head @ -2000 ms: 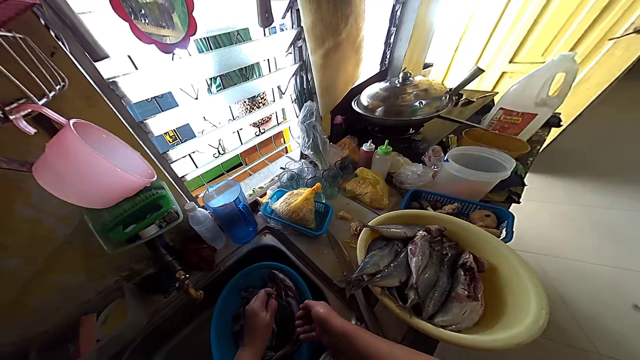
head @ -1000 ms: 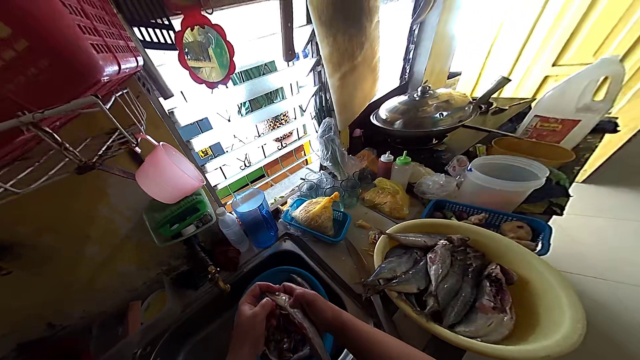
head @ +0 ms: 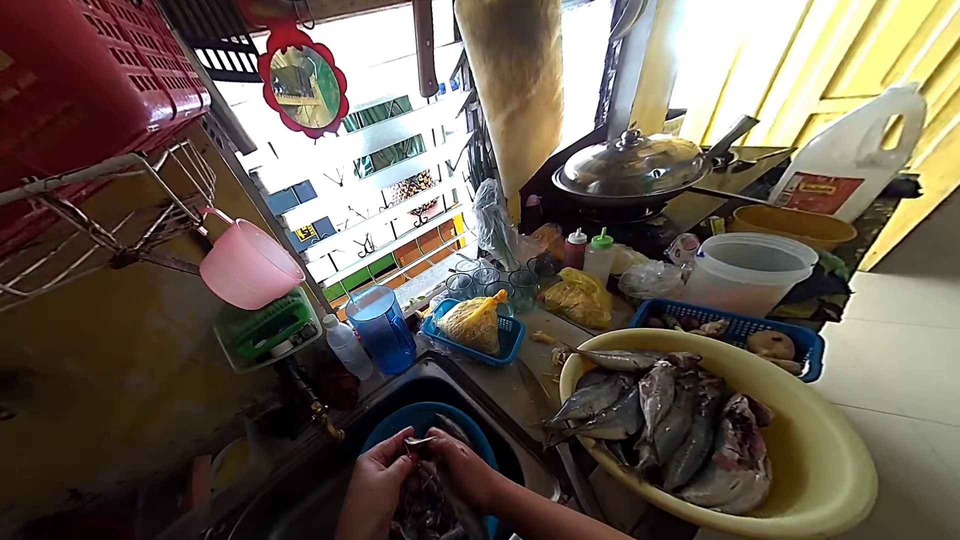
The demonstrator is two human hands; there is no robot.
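Over a blue basin (head: 486,442) in the sink, my left hand (head: 379,476) and my right hand (head: 461,469) meet at the fingertips on a fish (head: 418,444), whose small silvery part shows between them. More fish (head: 427,499) lie below the hands in the basin, partly hidden by them. To the right, a large yellow basin (head: 840,480) holds several whole fish (head: 675,427) and a cut piece of a larger fish (head: 735,465). A knife (head: 534,386) lies on the counter between the sink and the yellow basin.
A brass faucet (head: 326,422) juts over the sink's left side. Behind the sink stand a blue pitcher (head: 381,330), a blue basket (head: 512,341) with a bagged item, and several glasses (head: 523,289). A lidded wok (head: 630,169) sits at the back; a pink dipper (head: 251,262) hangs left.
Two seconds ago my hands were lower and apart in the blue basin; they have since come together at the fish. The view has shifted, bringing the red crate into sight.
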